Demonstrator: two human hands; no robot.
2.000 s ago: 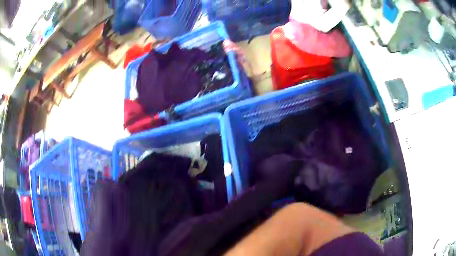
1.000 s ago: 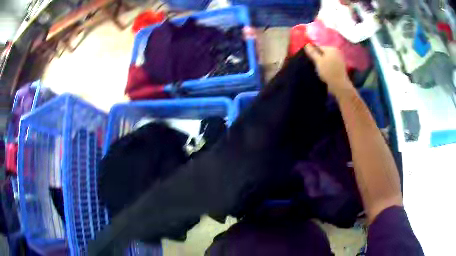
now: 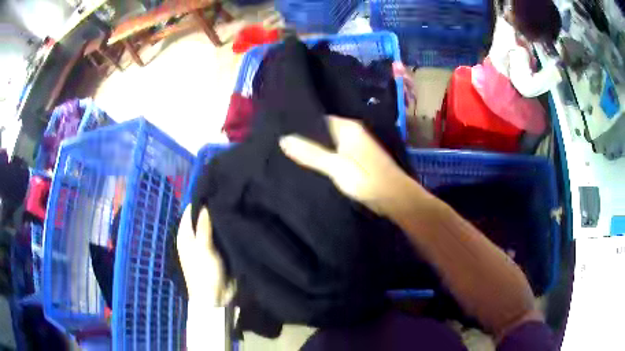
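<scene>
A large black garment (image 3: 274, 219) hangs bunched in front of me, over the baskets, with its upper end rising to the back blue basket. My right hand (image 3: 349, 161) is on its upper part, thumb on top and the other fingers partly hidden in the cloth. My left hand (image 3: 205, 253), pale and blurred, holds its left edge from the side; some fingers are hidden. The right blue basket (image 3: 480, 154) holds dark cloth. The garment covers most of the middle blue basket (image 3: 199, 168).
An empty-looking blue crate (image 3: 130, 226) stands at left. The back blue basket (image 3: 394, 62) holds dark cloth, with red cloth (image 3: 240, 116) beside it. A person in pink and white sits on a red stool (image 3: 473, 116). A white machine table (image 3: 596, 288) runs along the right.
The black garment, stretched diagonally by my right hand a second ago, is now gathered in the middle. My right hand has moved left and my left hand has come into view.
</scene>
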